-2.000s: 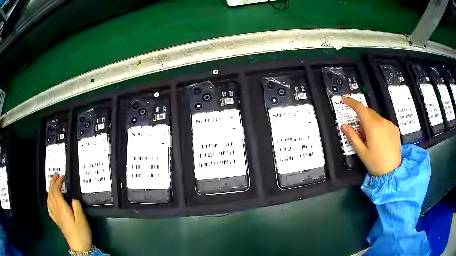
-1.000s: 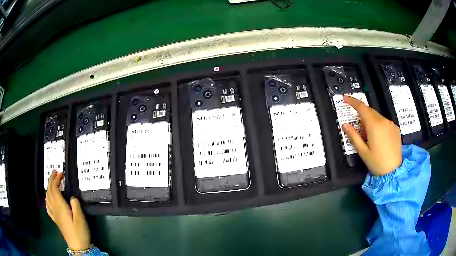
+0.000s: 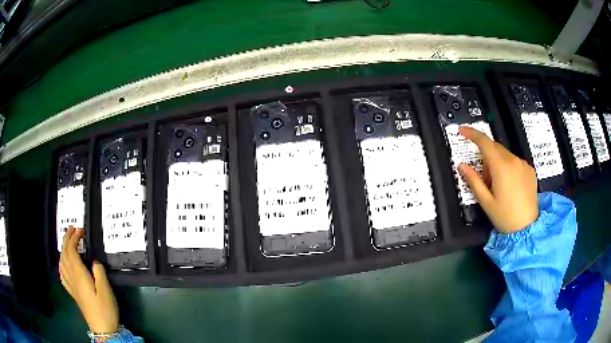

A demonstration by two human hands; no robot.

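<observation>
A long black phone tray (image 3: 295,273) lies across the dark green bench, with a smartphone (image 3: 293,177) in each of its several slots. Each phone lies back up, cameras at the top, with a large white printed label. My right hand (image 3: 501,181) is bare, its thumb and index finger apart on the label of the phone at the tray's right end (image 3: 467,151). My left hand (image 3: 88,285) is bare, its fingertips on the lower part of the leftmost phone (image 3: 71,201). Whether either hand grips its phone I cannot tell; neither phone is lifted.
Another tray with phones (image 3: 541,144) lies at the right, and part of another phone (image 3: 4,234) shows at the left edge. A pale metal rail (image 3: 268,69) runs behind the trays. A blue bin (image 3: 581,305) is at the lower right.
The left hand has shifted very slightly left and up with the view. The right hand stays on the same phone. The white object at the top edge shows less now.
</observation>
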